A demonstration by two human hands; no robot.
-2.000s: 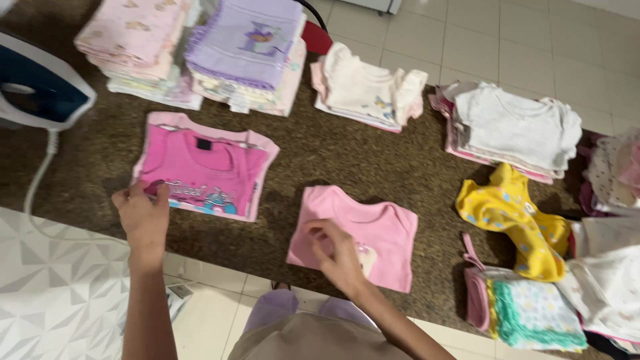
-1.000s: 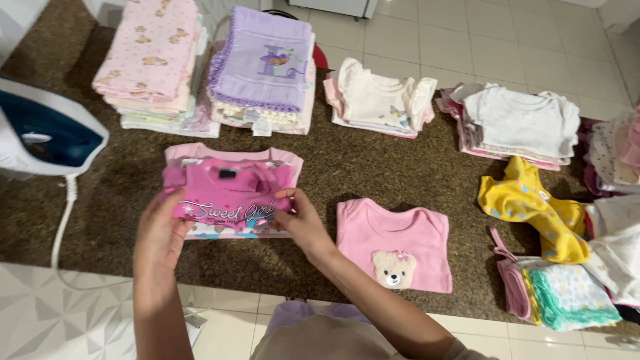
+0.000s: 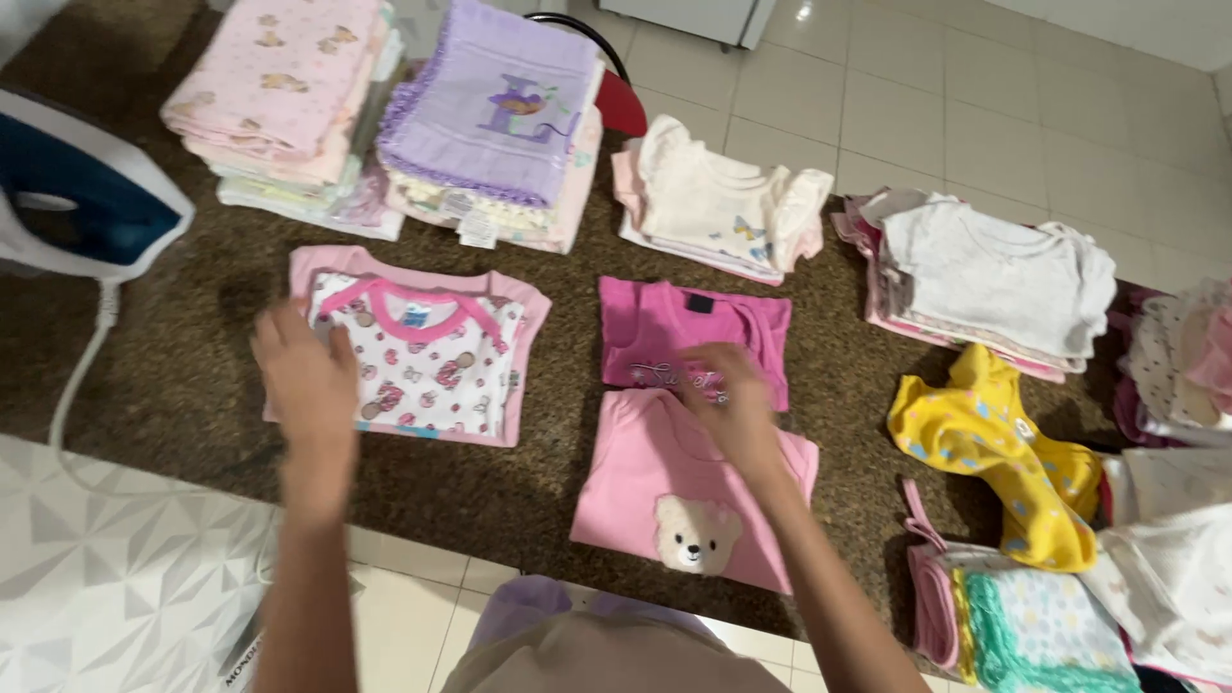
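Note:
My left hand [image 3: 306, 371], slightly blurred, rests at the left edge of a folded white printed baby bodysuit [image 3: 433, 375] with pink neck trim, which lies on a folded light pink garment [image 3: 525, 289]. My right hand [image 3: 727, 399], also blurred, is over the lower part of a folded magenta baby shirt [image 3: 640, 322] with lettering; whether its fingers grip the cloth I cannot tell. Directly below, a folded pink garment with a bear face [image 3: 698, 534] touches or slightly overlaps that shirt's lower edge.
A steam iron [image 3: 96, 183] stands at the left of the granite countertop [image 3: 481, 491], its cord hanging over the front edge. Folded blankets [image 3: 279, 77], a lilac towel [image 3: 510, 106] and baby-clothes stacks [image 3: 731, 202] [image 3: 1001, 269] line the back. A yellow garment [image 3: 1001, 452] and folded cloths [image 3: 1049, 616] lie right.
The magenta shirt, held in both hands over the left pile a second ago, now lies above the bear garment. The white printed bodysuit is uncovered. My right hand has moved right.

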